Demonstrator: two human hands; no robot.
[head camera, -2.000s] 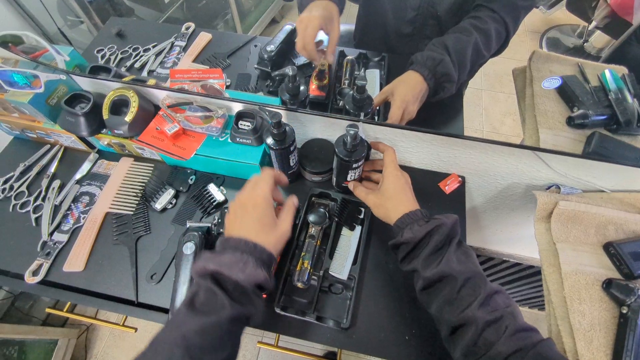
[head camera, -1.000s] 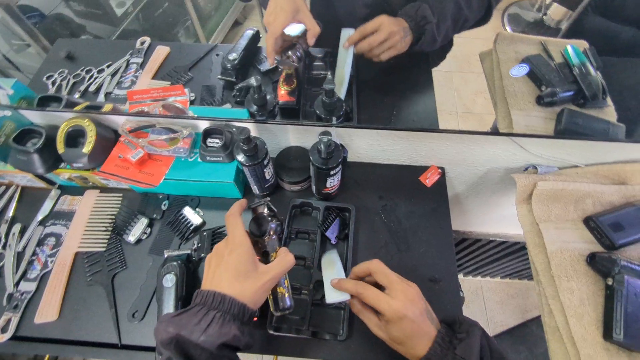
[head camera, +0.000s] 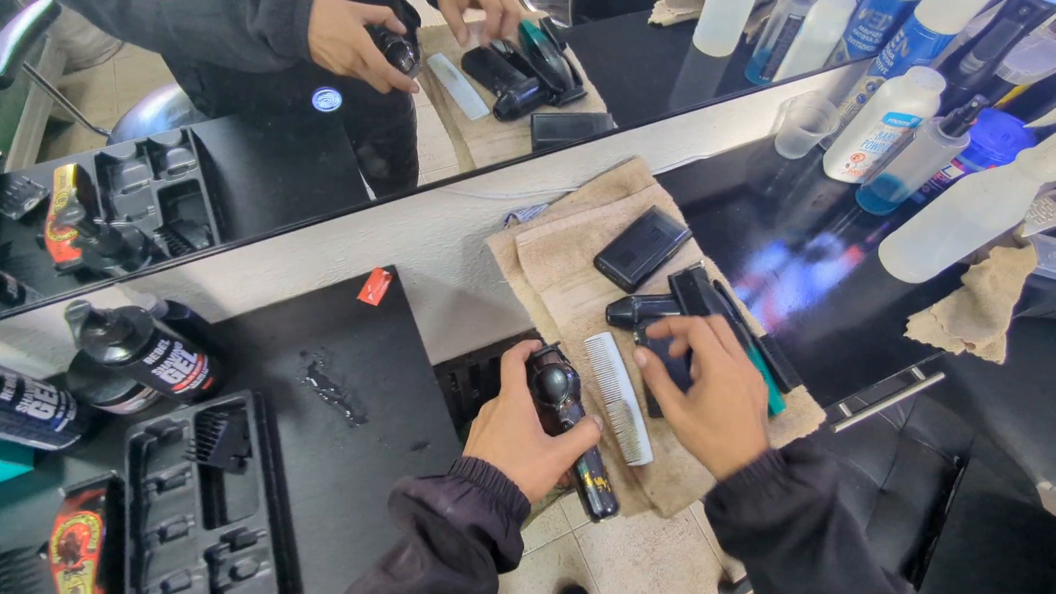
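Observation:
My left hand (head camera: 528, 429) holds a black hair trimmer (head camera: 573, 437) with a gold pattern near its lower end, at the left edge of a beige towel (head camera: 577, 239). Just right of the trimmer a white comb (head camera: 619, 396) lies on the towel. My right hand (head camera: 714, 392) hovers over or touches a dark device on the towel; its fingertips are apart, and whether they touch is unclear. Around it lie a black gun-shaped device (head camera: 643, 310), a black and green hair clipper (head camera: 734, 330) and a black foil shaver or similar flat device (head camera: 642, 247).
Left, a black counter holds a plastic tray (head camera: 202, 495) with a clipper guard (head camera: 223, 437), a red clipper (head camera: 78, 536) and gel bottles (head camera: 153, 351). A mirror (head camera: 272, 165) runs behind. Powder (head camera: 887, 124) and spray bottles (head camera: 957, 214) stand right. A drawer handle (head camera: 887, 402) juts out below.
The view has swung right. The comb, in my right hand a second ago, now lies on the towel. The trimmer, earlier in the tray, has moved right in my left hand.

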